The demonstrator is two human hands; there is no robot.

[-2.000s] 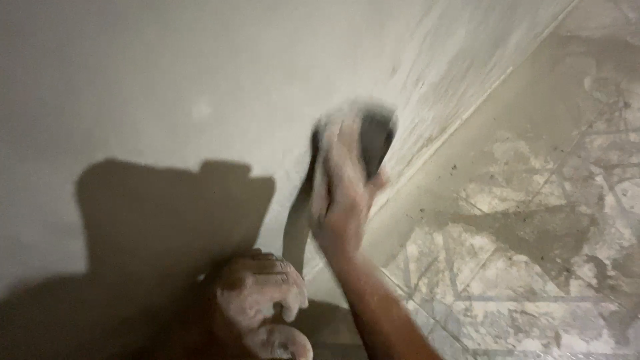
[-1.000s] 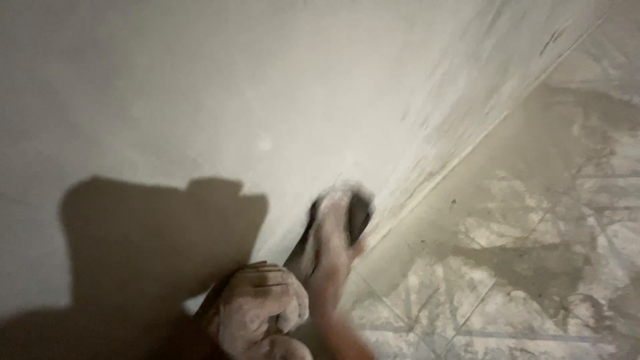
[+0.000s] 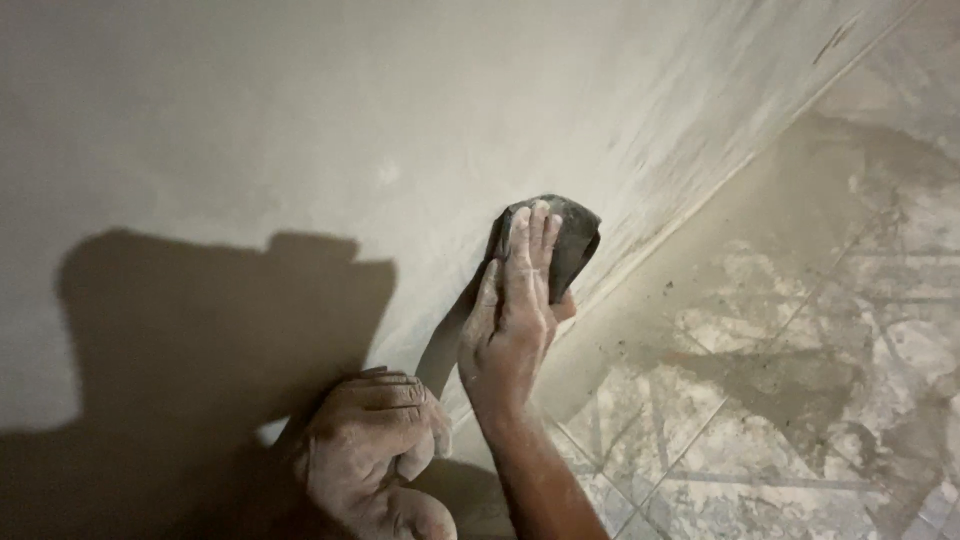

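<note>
My right hand (image 3: 517, 315) presses a dark, folded abrasive sheet (image 3: 576, 236) flat against the pale wall (image 3: 420, 97), close to the wall's bottom edge. Its fingers lie extended over the sheet, and part of the sheet sticks out to their right. Lower and to the left, my left hand (image 3: 379, 442) is curled with bent fingers, coated in pale dust. Nothing shows in it, though its palm is hidden. Both hands look dusty.
The wall meets a tiled floor (image 3: 720, 442) along a diagonal edge at the right. Pale, patchy residue and small dark crumbs mark the tiles. A large dark shadow falls on the wall at the left. A dark scuff shows on the wall at the upper right.
Since one second ago my right hand has moved up along the wall with the dark sheet, after being lower and nearer my left hand. My left hand stays curled low in the view.
</note>
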